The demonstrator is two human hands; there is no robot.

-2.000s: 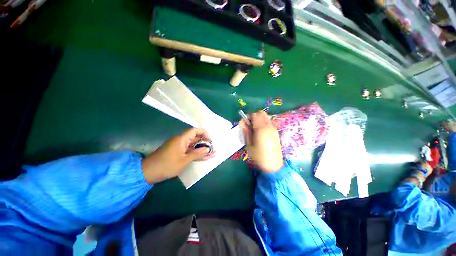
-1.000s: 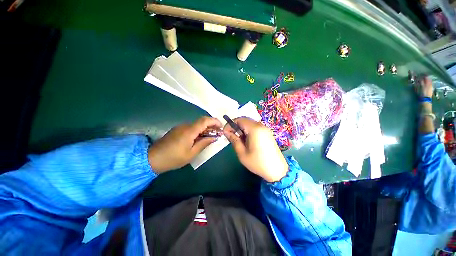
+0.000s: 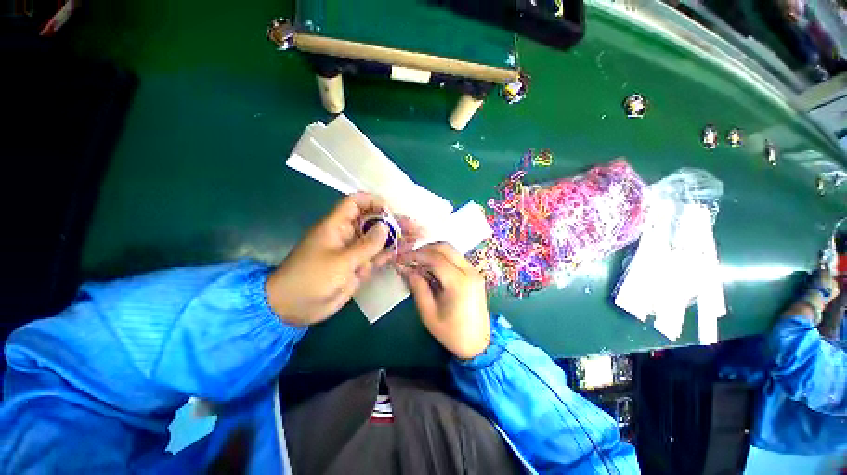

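My left hand holds a round unit with a pale ring and dark centre, tilted up above the paper strips. My right hand is close beside it, fingertips pinched near the unit's lower edge on a thin dark tool, partly hidden by the fingers. Off-white strips lie fanned and crossed on the green bench under both hands. Tangled coloured pieces spill from a clear bag right of my right hand.
A clear bag with white strips lies further right. A green-topped stand with stubby legs is at the back, beside a black tray. Round units are spaced along the bench. A person's blue sleeve is at far right.
The round unit in my left hand is turned so its ring shows. My right hand has moved slightly down. A round unit now shows at the stand's left corner. The other person's arm has drawn back.
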